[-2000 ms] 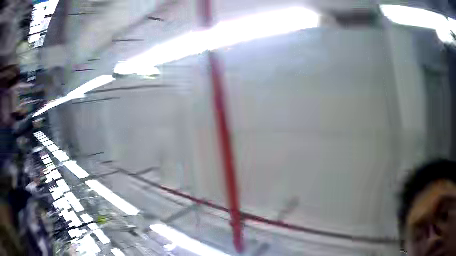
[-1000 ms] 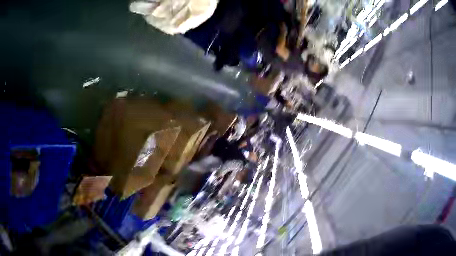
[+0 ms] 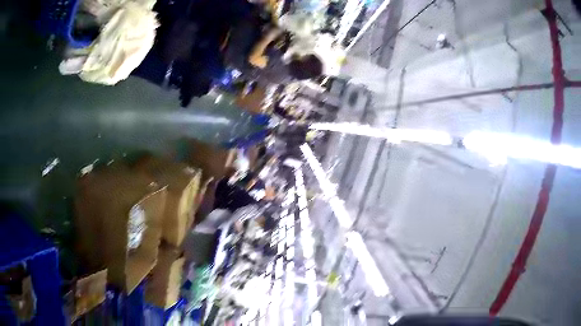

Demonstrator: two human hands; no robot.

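Observation:
Neither of my hands can be made out. The view is turned sideways and blurred. Brown cartons (image 3: 102, 216) stand on the green floor at the lower left, one with a flap sticking out. A blue plastic basket (image 3: 44, 280) is at the lower left corner. A cream cloth heap (image 3: 121, 48) lies at the upper left beside another blue basket (image 3: 75, 25). A dark rounded thing (image 3: 459, 320) is cut off by the bottom edge at the right; I cannot tell what it is.
A green floor aisle (image 3: 127, 121) with small scraps runs toward the middle. A person in dark clothing (image 3: 197, 44) is at the upper left of centre. Crowded work stations (image 3: 236, 261) stretch along the lower middle. Tube lights (image 3: 408, 135) and a red pipe (image 3: 541, 210) cross the ceiling.
The view has swung from mostly ceiling to the sideways floor and workshop. Since the middle frame, cartons and cloth heap have shifted left, and more ceiling shows at right.

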